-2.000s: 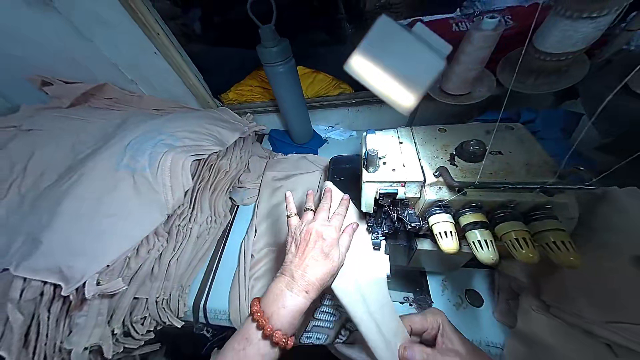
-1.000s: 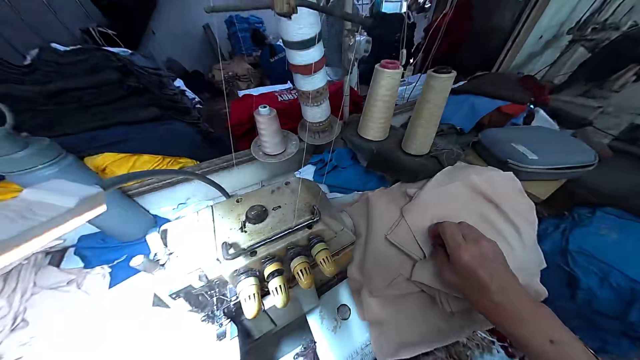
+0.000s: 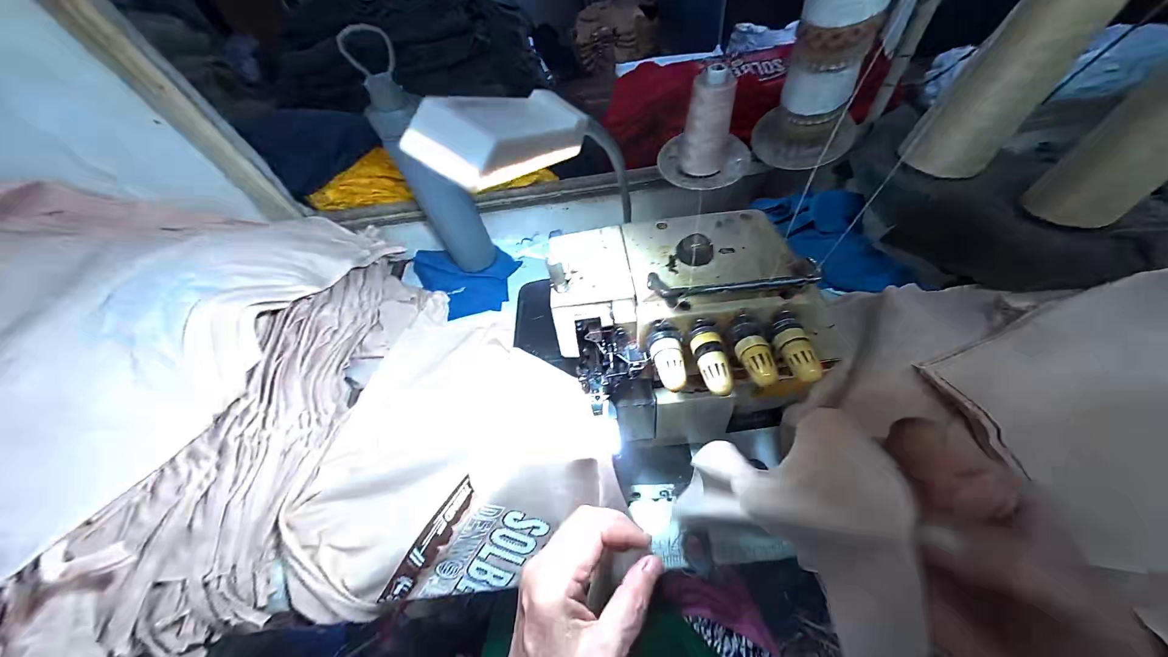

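An overlock sewing machine (image 3: 703, 292) with several yellow tension knobs stands at the centre. Left of its needle area lies a beige printed fabric piece (image 3: 511, 493), brightly lit. My left hand (image 3: 589, 584) is at the bottom centre by the lower edge of that piece, thumb and index finger curved toward each other; whether cloth is pinched between them is unclear. My right hand (image 3: 967, 493), blurred, is at the right with a loose beige piece (image 3: 830, 493) hanging beside its fingers. Behind it lie more beige pieces (image 3: 1086, 392).
A heap of beige fabric pieces (image 3: 228, 411) fills the left side. A lit lamp (image 3: 493, 137) hangs before a grey bottle (image 3: 447, 201). Thread cones (image 3: 707, 123) stand behind the machine, their threads running down to it. Blue cloth (image 3: 470, 283) lies under the bottle.
A second ago my right hand lay on the beige pile at the right; now it is nearer the machine with a loose piece beside it. The view has swung left. My left hand is visible again.
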